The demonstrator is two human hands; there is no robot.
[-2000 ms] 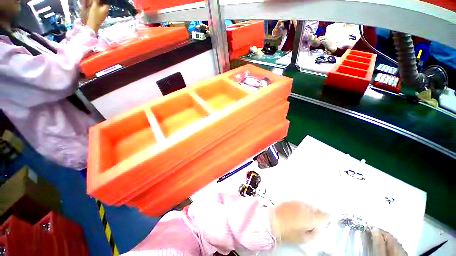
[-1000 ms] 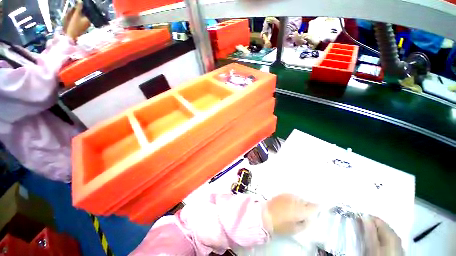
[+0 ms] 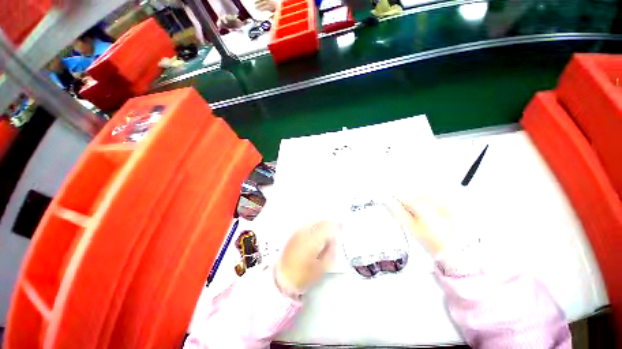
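Note:
A clear shiny item, perhaps a bag or film (image 3: 376,238), shows in front of me, with a silver cluster at its top and dark purplish parts at its lower edge. My left hand (image 3: 308,255) is at its left, fingers curled. My right hand (image 3: 426,223) is at its right, fingertips near its upper edge. Glare hides whether either hand grips it. Small dark metal parts (image 3: 342,150) lie far back on the white sheet (image 3: 314,170).
Stacked orange-red foam trays (image 3: 170,225) stand at left, more trays (image 3: 580,157) at right. A black pointed tool (image 3: 475,165) lies right of the sheet. A pen-like stick (image 3: 223,253), a black-and-gold item (image 3: 247,251) and dark packets (image 3: 251,200) lie left. A green conveyor (image 3: 491,95) runs behind.
The view has swung right and down. My hands are now apart on either side of the clear item, which was blurred between them before. The right-hand trays have come into view.

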